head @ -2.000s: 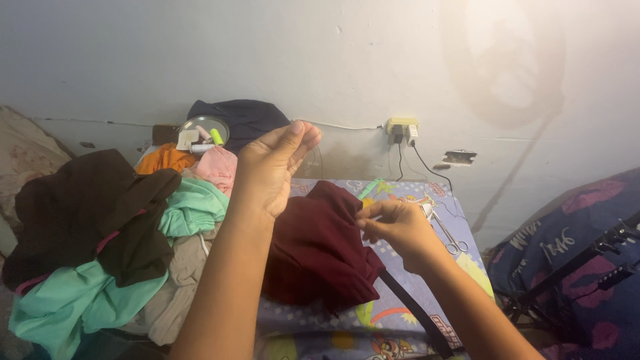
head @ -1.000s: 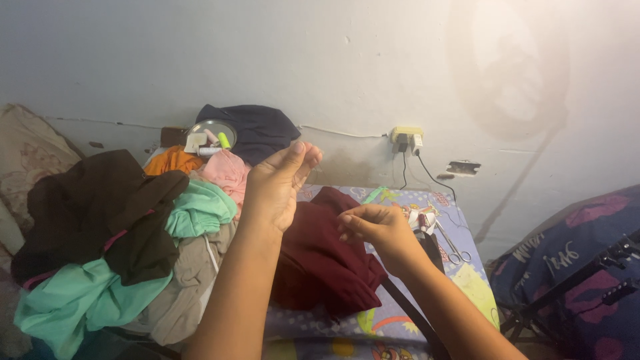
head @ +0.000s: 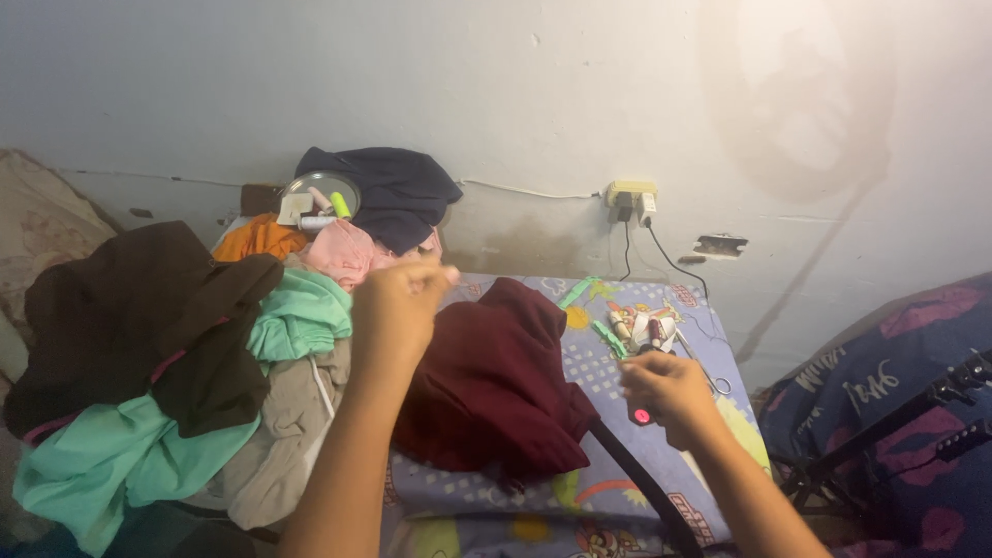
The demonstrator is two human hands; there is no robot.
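My left hand (head: 403,310) is raised at the left edge of a maroon cloth (head: 504,372), thumb and fingertips pinched together. My right hand (head: 670,387) is right of the cloth, its thumb and fingertips also together. Whether a fine thread or needle is in either pinch cannot be made out. The cloth lies bunched on a printed purple cover (head: 604,480), with a dark strap (head: 643,473) running from its right side. Beyond my right hand are thread spools (head: 656,332), a green clip (head: 610,339) and scissors (head: 709,372). A pink round item (head: 642,417) shows beside that hand.
Piled clothes, brown (head: 132,310), mint green (head: 298,318) and grey (head: 287,449), fill the left. Behind them a round metal tin (head: 349,186) with spools rests by dark blue cloth (head: 387,194). A power outlet (head: 632,188) with plugged cords is on the wall. A black stand (head: 876,426) stands at right.
Both hands are lower than a second ago, and they are farther apart. My right hand has moved right, away from the maroon cloth, toward the scissors and spools.
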